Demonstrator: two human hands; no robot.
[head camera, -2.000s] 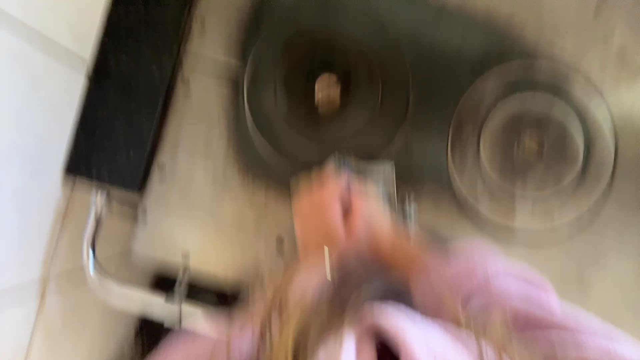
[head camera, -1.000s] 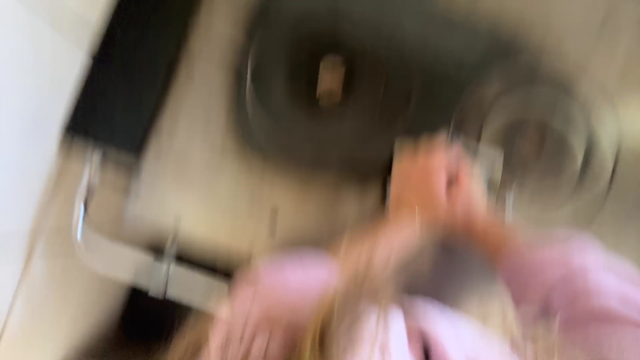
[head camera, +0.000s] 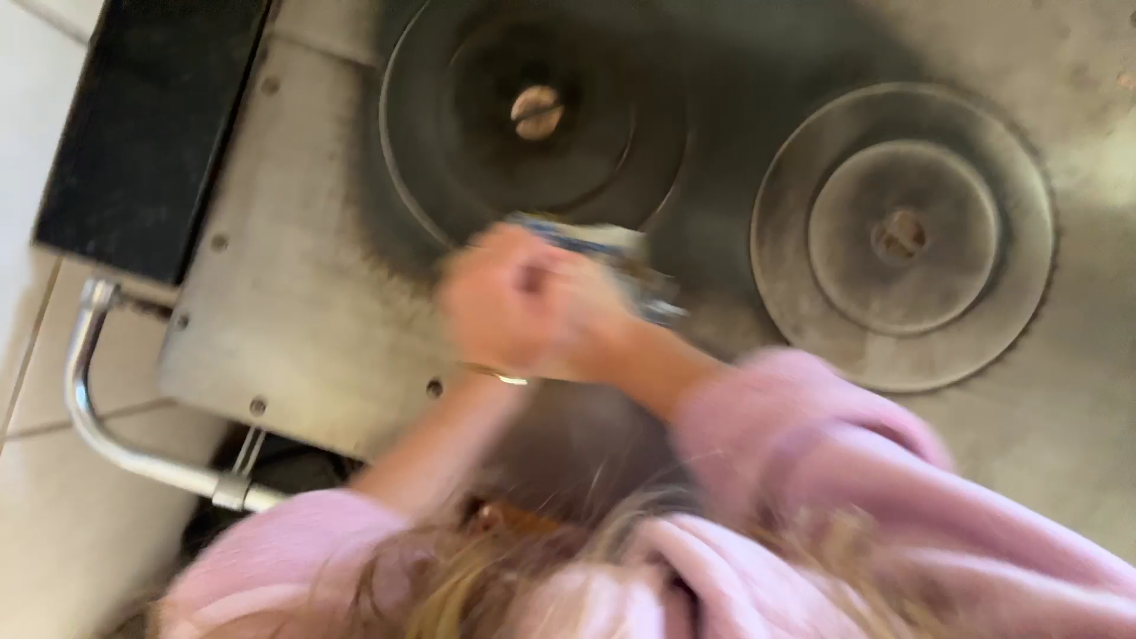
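My left hand (head camera: 486, 297), with a thin bracelet at the wrist, and my right hand (head camera: 590, 306) are pressed together, blurred, over the metal stove top (head camera: 311, 222). Beneath their fingers a crumpled pale sheet or wad (head camera: 612, 238) with blue markings and shiny edges sticks out; its kind and lower part cannot be made out. Both hands grip it at the near edge of a dark round cooking plate (head camera: 577, 177) with a slotted, rust-coloured centre (head camera: 537, 113). A lighter ringed plate (head camera: 901, 235) lies to their right.
A black box-like panel (head camera: 146, 133) runs along the stove's left side. Below it a curved metal rail (head camera: 124, 453) juts out from the stove's front. Floor tiles (head camera: 98, 524) show at the left. Loose hair and pink sleeves cover the bottom of the view.
Both hands, still together with the wad, have moved left across the stove top from nearer the right plate one second ago. Two seconds ago they were near the dark plate's lower edge.
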